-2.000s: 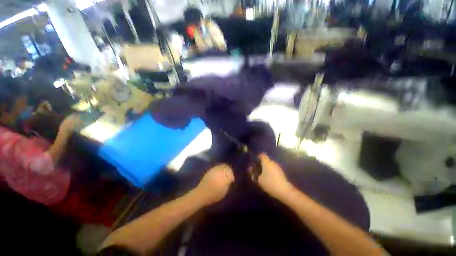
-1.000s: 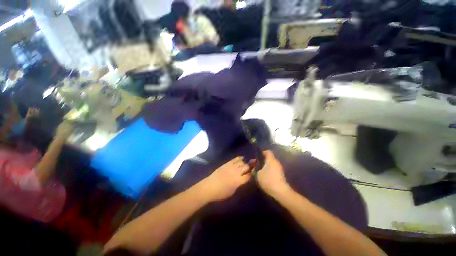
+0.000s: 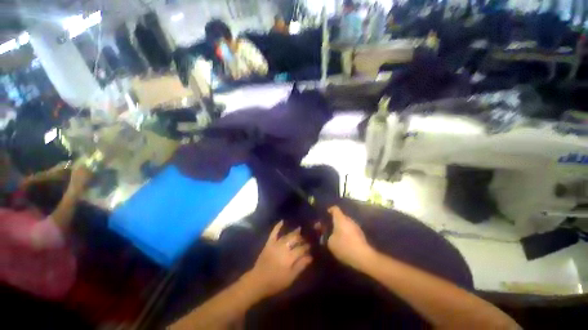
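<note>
My right hand (image 3: 348,240) is closed round the black handles of the shears (image 3: 308,198), whose blades point forward and left over the dark cloth. My left hand (image 3: 285,258) is just left of it, fingers spread and bent above the cloth; I see nothing held in it. The dark navy garment piece (image 3: 412,248) spreads over my lap and the table edge, with a broad curved edge at right. A crumpled heap of the same cloth (image 3: 258,132) lies beyond my hands, partly on a blue folded sheet (image 3: 174,213). The picture is blurred.
A cream-white sewing machine (image 3: 451,145) stands at right, with a dark scrap (image 3: 469,192) under its arm and a small dark rectangle (image 3: 549,243) near its base. At left sits a person in pink (image 3: 39,248) beside another machine (image 3: 129,151). Another person (image 3: 242,57) is farther back.
My left hand has moved away from the right hand, back and left, and its fingers have opened. The shears now point farther left. The view has shifted slightly.
</note>
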